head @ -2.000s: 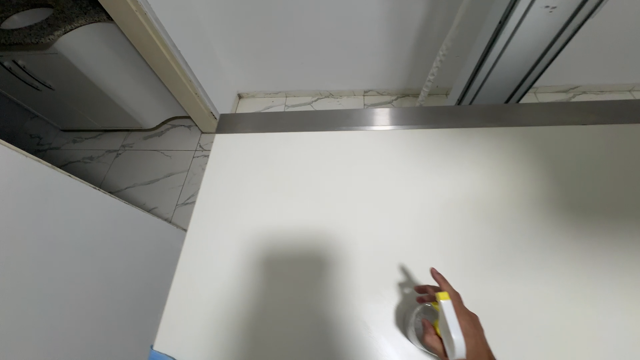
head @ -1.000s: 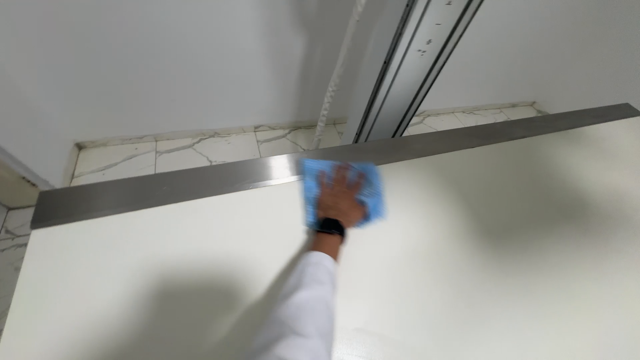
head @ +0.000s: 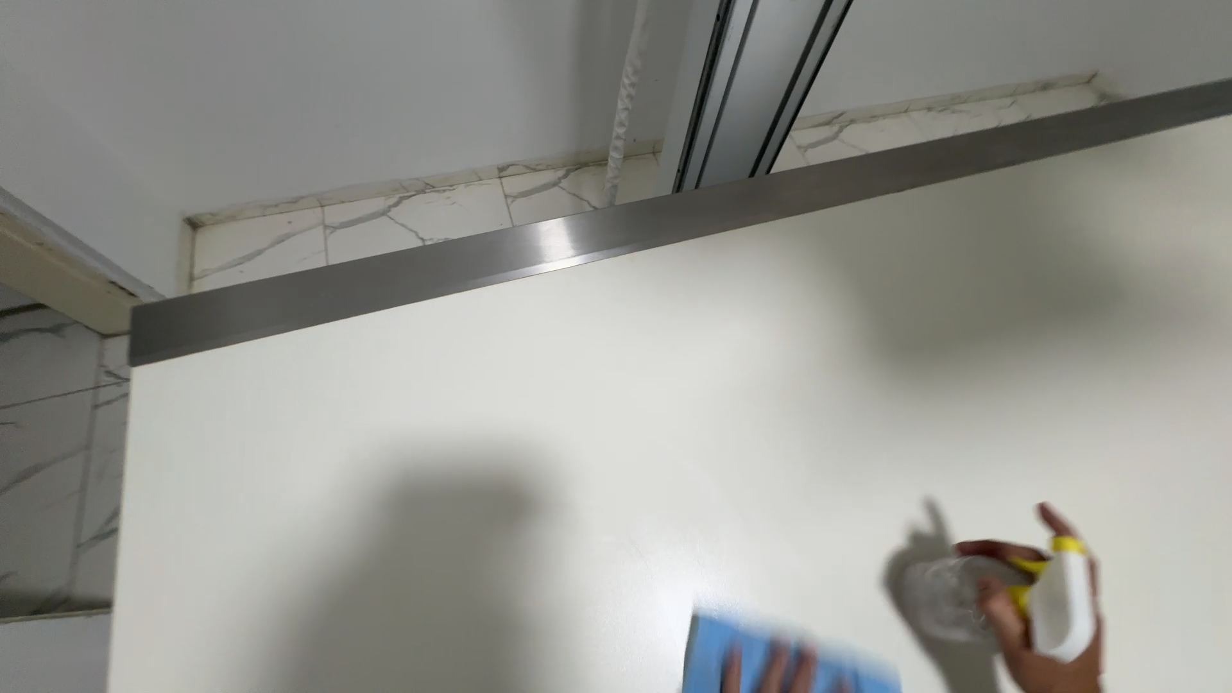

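A white panel [head: 616,404] with a brushed metal strip [head: 385,284] along its far edge fills most of the view. At the bottom, the blurred fingers of my left hand [head: 780,669] press on a blue cloth [head: 712,640] against the panel; the rest of that hand is out of frame. To the right, my right hand [head: 1059,664] grips a clear spray bottle [head: 948,597] by its white and yellow trigger head [head: 1064,606]. The bottle's base is toward the panel; whether it touches cannot be told.
Beyond the metal strip are marble-patterned tiles [head: 414,217], a pale wall, a grey metal track or frame [head: 760,87] and a white twisted cord or strip [head: 624,115]. At the left are a cream door frame or trim [head: 67,274] and more marbled floor [head: 48,452].
My left hand and the blue cloth have moved from the metal strip back toward the bottom edge. My right hand with the spray bottle, out of view one second ago, shows again.
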